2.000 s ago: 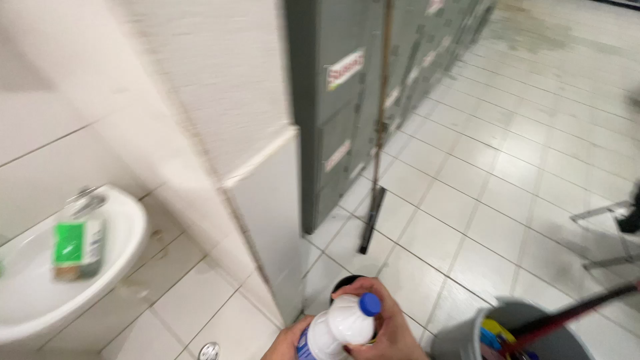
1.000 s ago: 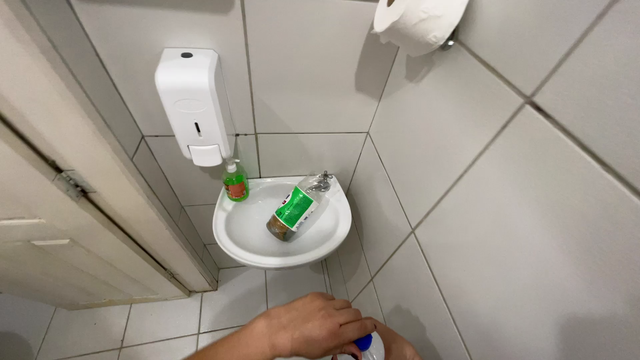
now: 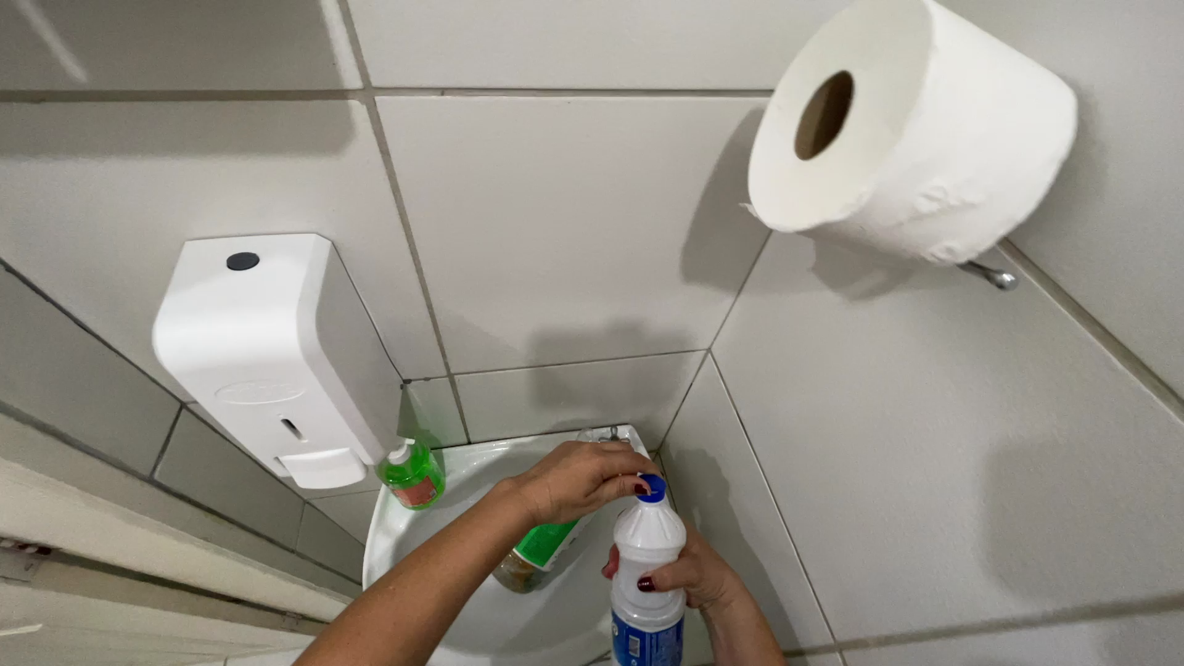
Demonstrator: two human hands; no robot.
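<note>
Upright over the sink, a white plastic bottle (image 3: 649,546) with a blue label is held around its body by my right hand (image 3: 696,572). The fingers of my left hand (image 3: 587,481) are on its blue cap (image 3: 652,487); whether the cap is loose cannot be told. Beneath my left forearm, a clear plastic bottle with a green label (image 3: 546,544) lies tilted in the white washbasin (image 3: 384,541), partly hidden by the arm. Behind my left hand, the metal tap (image 3: 612,433) barely shows.
A green liquid soap bottle (image 3: 413,476) stands on the basin's left corner, below a white wall dispenser (image 3: 268,361). A toilet paper roll (image 3: 916,139) hangs on a metal holder (image 3: 990,275) at the upper right. Tiled walls meet behind the basin; a door edge (image 3: 139,564) is at lower left.
The view has swung from the lockers and floor to the basin, then closer to it. The white bottle has come up into fuller view, with my left hand at its cap.
</note>
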